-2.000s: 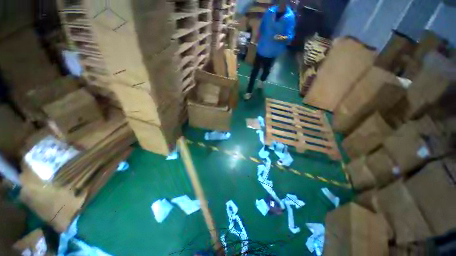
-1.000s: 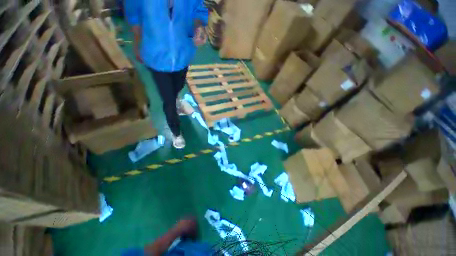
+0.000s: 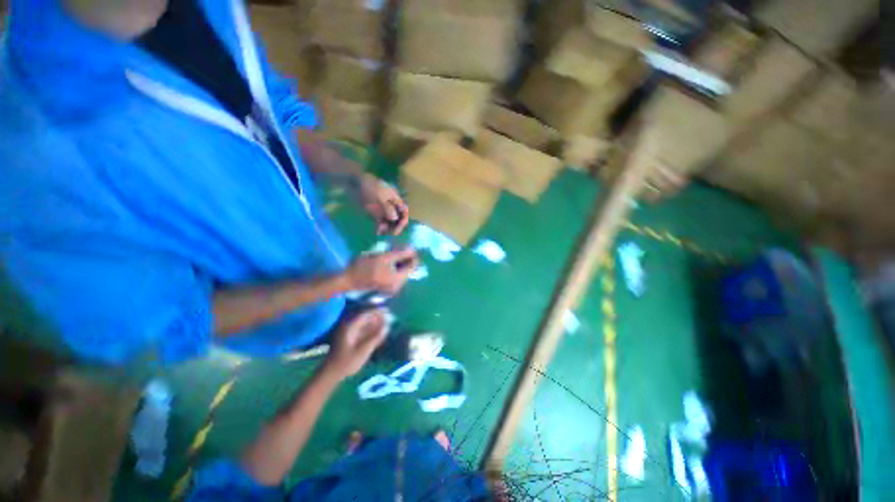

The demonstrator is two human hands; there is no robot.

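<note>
A long narrow pale brown strip (image 3: 564, 304), perhaps a cardboard sheet seen edge-on, slants from lower centre to upper right. Its near end is beside my blue clothing at the bottom edge. I cannot make out my right hand there. My left hand (image 3: 355, 343) is raised left of centre, fingers curled, just below another person's hand (image 3: 385, 271). A small whitish patch shows by my fingertips; blur hides whether I hold something or whether the hands touch.
A person in a blue jacket (image 3: 147, 196) stands close on the left. Brown cartons (image 3: 451, 186) are piled across the back. White-blue scraps (image 3: 417, 382) lie on the green floor (image 3: 491, 304) with yellow-black tape (image 3: 609, 363). A blurred dark and blue object (image 3: 765, 363) is at right.
The person has come much closer, now filling the left side. My left hand has risen towards their hands. The strip has swung more upright and nearer centre. The view has turned right; the pallet is gone.
</note>
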